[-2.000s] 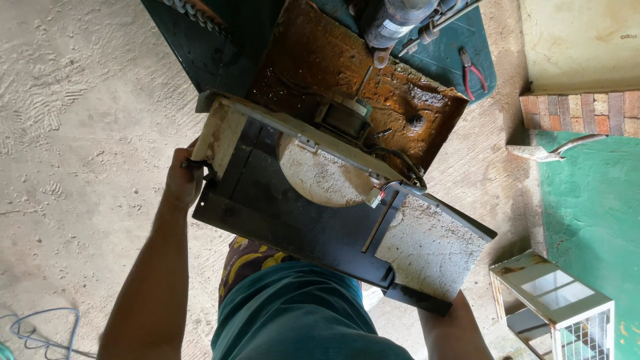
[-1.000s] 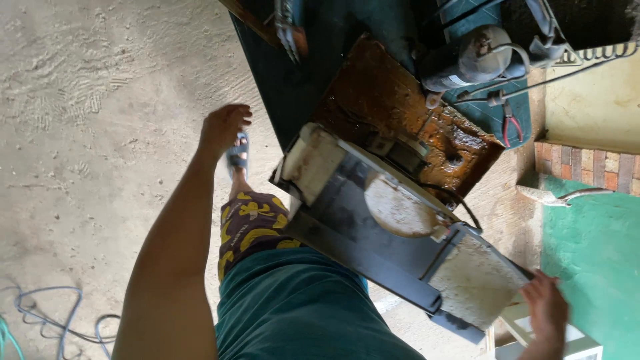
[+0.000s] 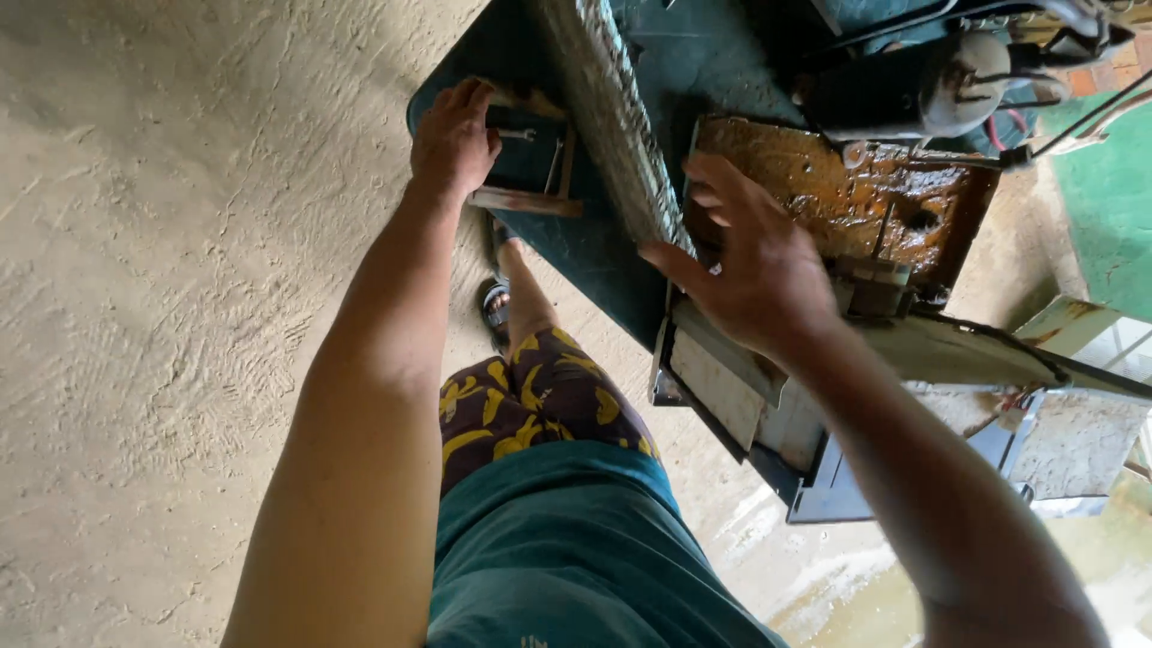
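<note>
My left hand (image 3: 454,139) rests with bent fingers at the corner of a small rectangular frame (image 3: 531,202) on the dark green table; whether it grips the frame is unclear. A small open-end wrench (image 3: 517,134) lies inside the frame, beside my fingers. My right hand (image 3: 765,265) is spread over the near end of a long finned heat-exchanger coil (image 3: 605,108), its thumb at the coil's end. Right of that hand is a rusty, wet metal base pan (image 3: 810,180). Below it hangs a dark housing panel (image 3: 837,490) with a motor (image 3: 873,286) at its upper side.
A black cylindrical compressor (image 3: 900,90) with tubes and cables stands at the upper right, over the pan's far edge. The green table's edge (image 3: 585,286) runs diagonally beside my legs. A white metal frame (image 3: 1102,333) stands at the right.
Both hands have left the housing panel, which they touched two seconds ago. My left hand has moved to the small frame, my right hand to the coil's end. The view has shifted left.
</note>
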